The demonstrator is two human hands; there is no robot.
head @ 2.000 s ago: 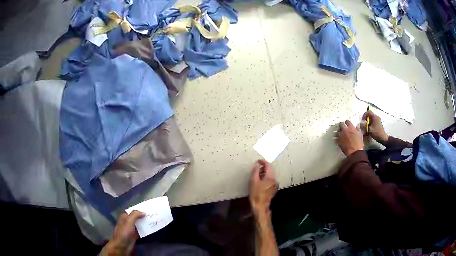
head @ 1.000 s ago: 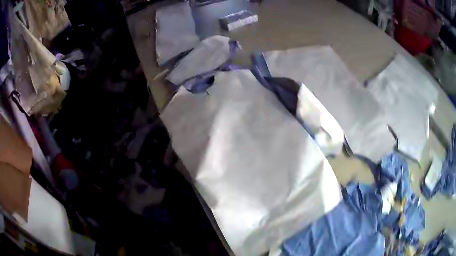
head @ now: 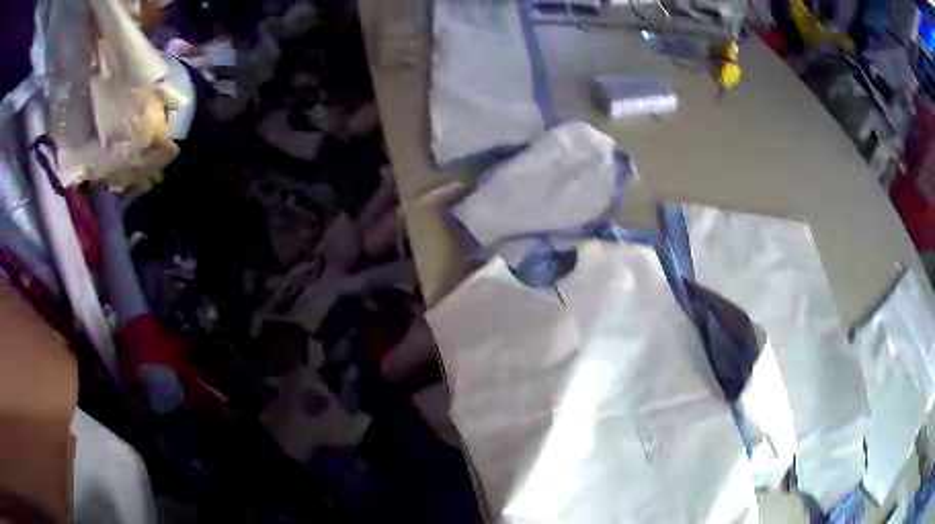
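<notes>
No hand shows. Nearest in front of me, a large body-piece stack [head: 605, 379] under pale marker paper lies along the table's left edge, with a blue neck curve at its far end. Beyond it lies a smaller rounded stack [head: 543, 189] with blue edges under paper. Farther off is a straighter paper-topped stack [head: 482, 82]. Right of the large stack, another paper-covered panel [head: 784, 328] lies with dark blue cloth and a folded paper flap at its left side. One more paper-topped piece [head: 902, 368] is at the right.
The beige table [head: 738, 154] holds a small blue-and-white block [head: 636, 96] and a yellow object [head: 729, 70] near its far end. Heaped scraps [head: 318, 399] lie in the dark area left of the table. Pale cloth [head: 113, 102] hangs at the upper left, above pole-like shapes.
The view has swung left from the tied bundles and second person to the paper-covered stacks, then farther along the table. Both my hands and the slip in my left hand have left the picture.
</notes>
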